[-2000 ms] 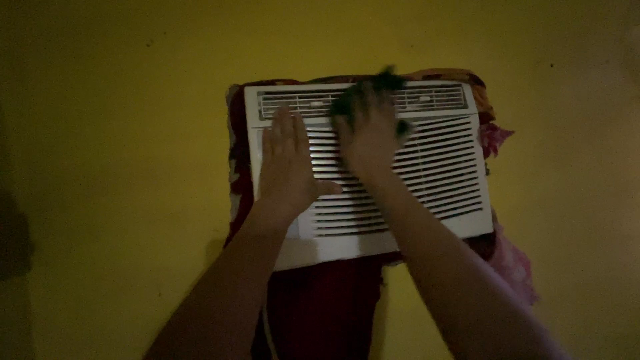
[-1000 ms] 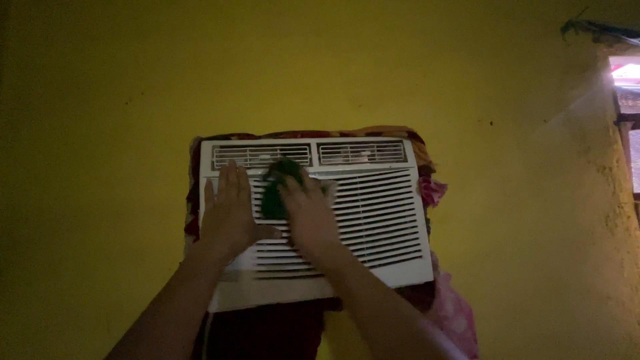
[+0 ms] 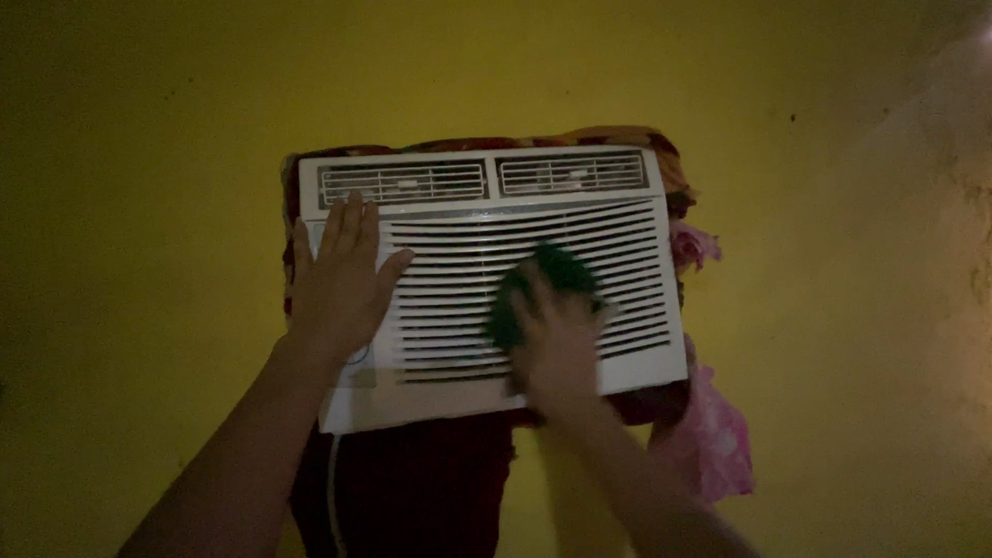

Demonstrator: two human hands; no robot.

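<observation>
A white window air conditioner (image 3: 434, 395) is set in the wall, with two vent grilles along its top and horizontal louvres below. My left hand (image 3: 341, 279) lies flat, fingers apart, on the left side of its front panel, holding nothing. My right hand (image 3: 559, 333), blurred, presses a dark green cloth (image 3: 570, 271) against the louvres right of the middle. The cloth shows above and beside the fingers; the palm hides part of it.
Dark red and patterned fabric (image 3: 418, 480) is packed around the unit and hangs below it. Pink cloth (image 3: 717, 442) hangs at the lower right. A pale cord (image 3: 333, 496) runs down from the lower left corner. The yellow wall (image 3: 837, 310) surrounds everything.
My right hand has moved the green cloth from the upper middle of the unit down and right across the louvres. My left hand stays on the left side. The view has shifted.
</observation>
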